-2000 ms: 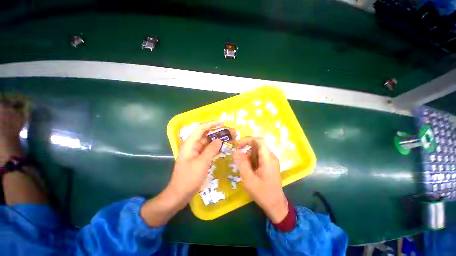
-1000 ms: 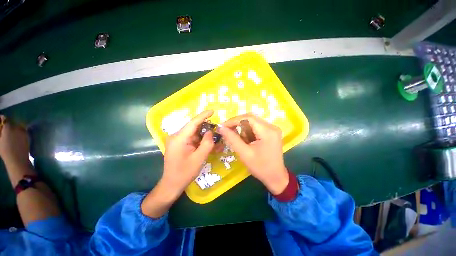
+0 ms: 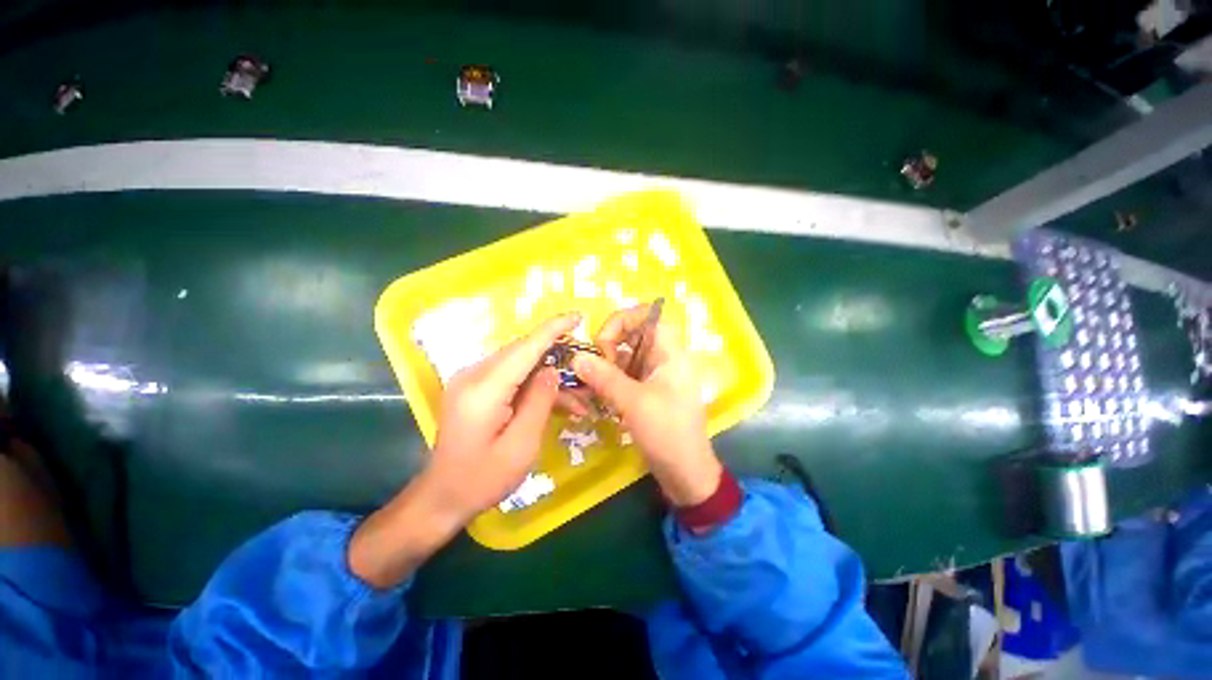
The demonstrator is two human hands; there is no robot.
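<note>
My left hand (image 3: 495,423) holds a small dark electronic module (image 3: 572,361) between thumb and fingers above the yellow tray (image 3: 499,529). My right hand (image 3: 661,405) touches the module with its fingertips; the dark end of the tweezers (image 3: 653,316) shows between its fingers, pointing up and away. The tweezers' other end is hidden. Many small white pieces (image 3: 452,330) lie in the tray, with some more (image 3: 528,493) at its near corner. A dark red band (image 3: 706,502) is round my right wrist.
Modules (image 3: 477,86) lie spaced along the green belt beyond the white rail (image 3: 346,166). At right are a green-rimmed spool (image 3: 1017,323), a component tray (image 3: 1093,359) and a silver cylinder (image 3: 1074,498). Another person's blue sleeve (image 3: 47,585) is at the left edge.
The view has shifted. The fingers of both hands have closed in around the module, and the tweezers' end now points upward from my right hand. The neighbouring person's hand has left the view.
</note>
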